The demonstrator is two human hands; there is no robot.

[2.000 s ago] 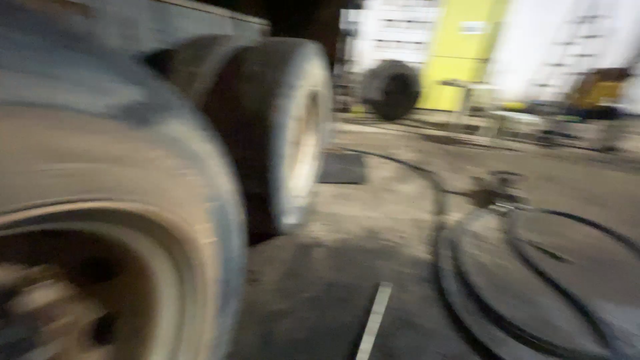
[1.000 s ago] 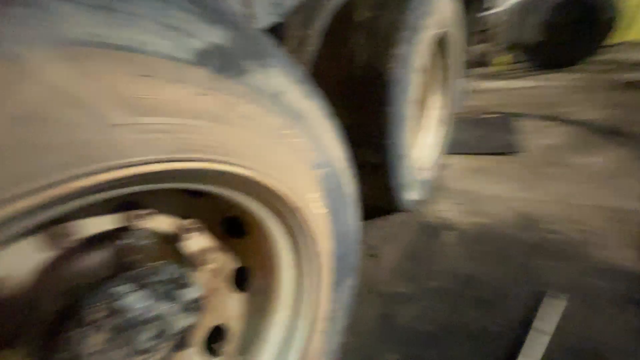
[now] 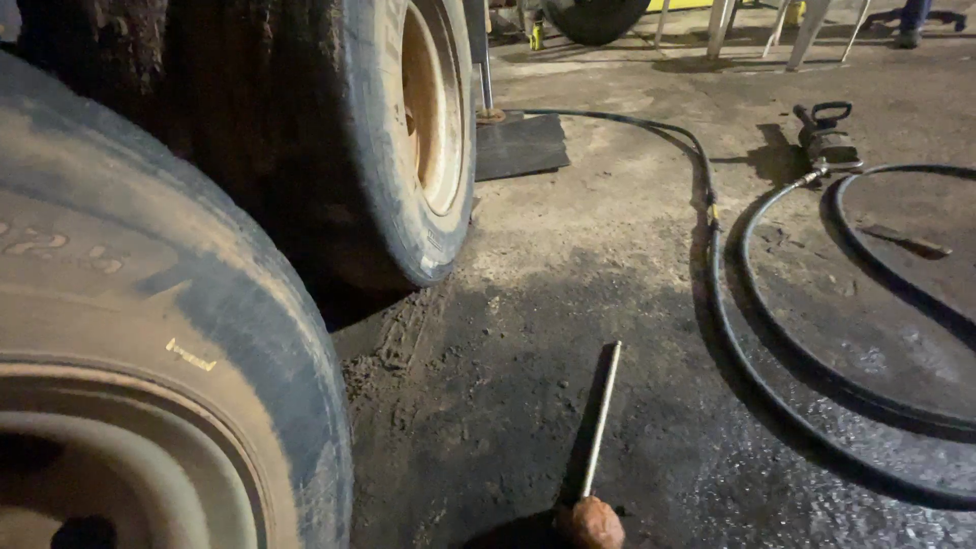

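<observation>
At the bottom edge, my right hand (image 3: 596, 524) is closed around the near end of a thin metal bar (image 3: 603, 419). The bar points away from me over the dark, dirty floor, with a shadow along its left side. My left hand is out of view. A large worn truck tyre (image 3: 252, 305) with a dusty steel rim (image 3: 130, 450) fills the lower left. Behind it stands another truck wheel, its tyre (image 3: 374, 137) resting on the floor and its rim (image 3: 442, 114) rusty and pale.
Black hose (image 3: 751, 366) loops over the floor at right, joined to a pneumatic tool (image 3: 827, 141) with a handle. A brush-like tool (image 3: 907, 241) lies within a loop. Beyond are a dark mat (image 3: 522, 145), pale chair legs (image 3: 720, 30), another tyre (image 3: 598, 17) and a person's leg (image 3: 913, 21).
My right hand has come into view at the bar's near end, which the earlier frames show without a visible hand. The view has swung about between frames.
</observation>
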